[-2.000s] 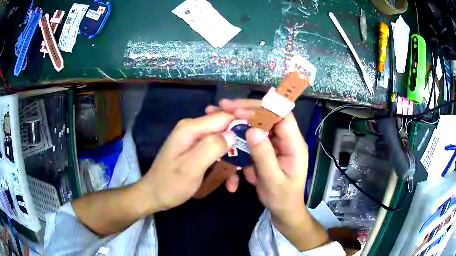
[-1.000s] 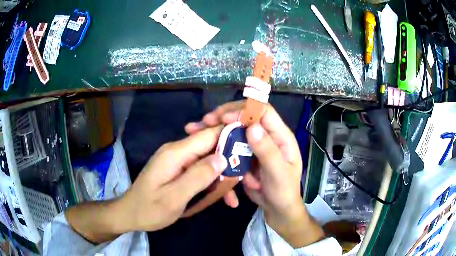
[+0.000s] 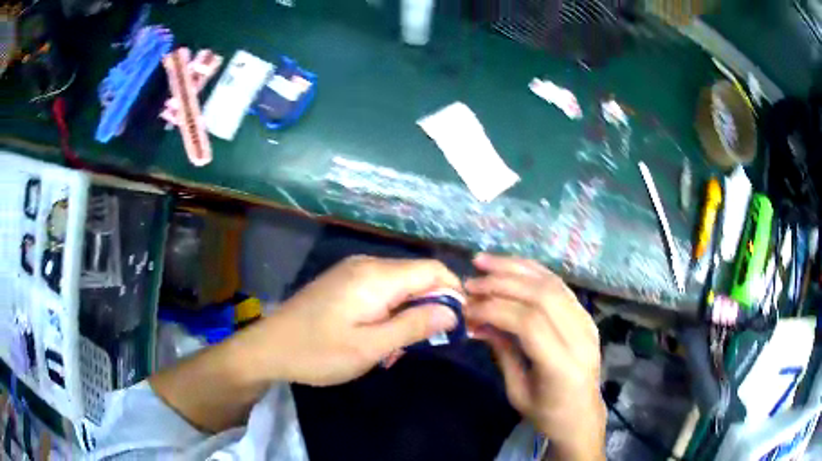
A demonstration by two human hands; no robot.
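My left hand [image 3: 360,311] grips a smartwatch [image 3: 443,326] above my lap, thumb on top. Only part of its dark blue body and a whitish edge show. The brown strap is mostly hidden; a small pinkish-brown bit shows below the left fingers. My right hand [image 3: 541,338] is at the watch's right side with fingers curled and slightly apart. Its fingertips are close to the watch edge, and whether they hold anything is hidden. Both hands are bare and slightly blurred.
On the green bench [image 3: 360,117] lie blue straps [image 3: 131,81], brown straps [image 3: 187,108], a blue watch body [image 3: 287,93], a white slip [image 3: 469,151], a thin rod [image 3: 662,225], an orange-yellow screwdriver [image 3: 709,216], a green screwdriver [image 3: 753,250] and a tan ring [image 3: 726,123]. Trays stand left.
The view has shifted and tilted, showing more of the bench. The watch has turned, so its labelled back and long brown strap are mostly out of sight. My right thumb has left the watch back.
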